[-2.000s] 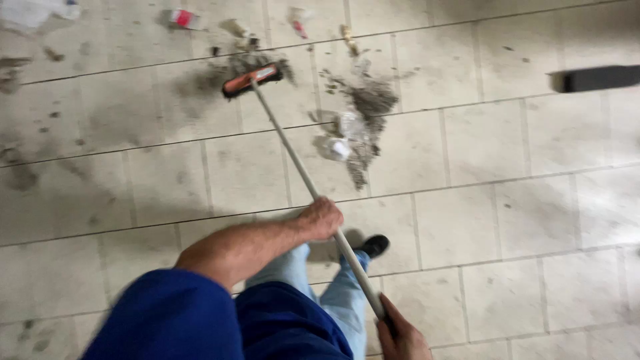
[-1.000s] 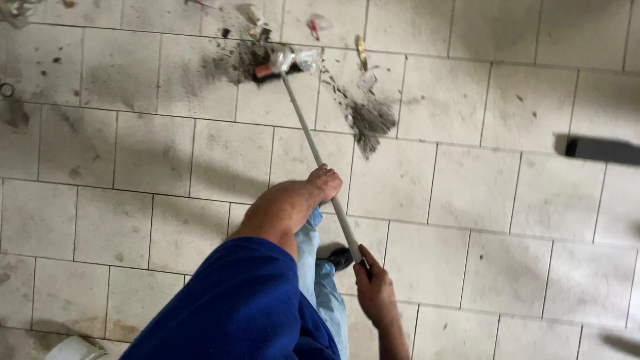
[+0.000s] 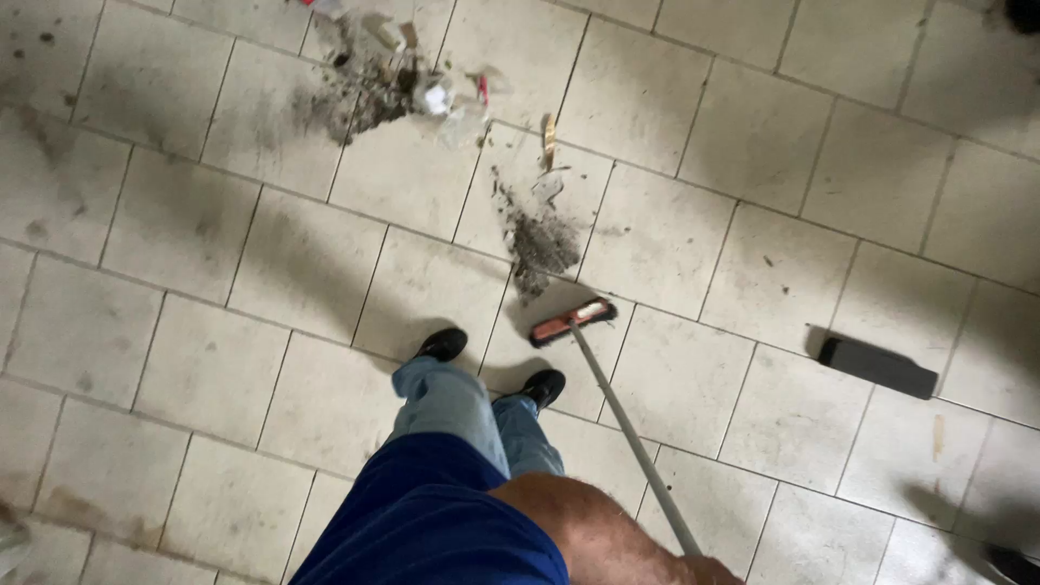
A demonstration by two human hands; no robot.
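Note:
My left hand [image 3: 712, 571] is at the bottom edge, partly cut off, closed around the pale handle of a push broom [image 3: 642, 455]. My right hand is out of view. The red broom head with dark bristles [image 3: 574, 322] rests on the tiles just in front of my right shoe. Just beyond it lies a heap of grey dirt [image 3: 543, 248], with a clear plastic scrap [image 3: 548, 187] and a yellowish strip [image 3: 550, 140] above. A larger dirt pile [image 3: 378, 101] lies farther up and left, with a crumpled white and clear plastic wrapper [image 3: 436, 99] at its right side.
A black flat object [image 3: 877, 367] lies on the tiled floor [image 3: 715, 244] at right. My black shoes [image 3: 443, 344] stand below the dirt heap. Dark objects, too cut off to name, show at the upper right corner [image 3: 1025, 15] and lower right corner [image 3: 1011, 562].
The broom head has moved from the upper left pile back toward my feet, right of the shoes. The plastic wrapper that was beside the grey heap now lies at the upper left pile.

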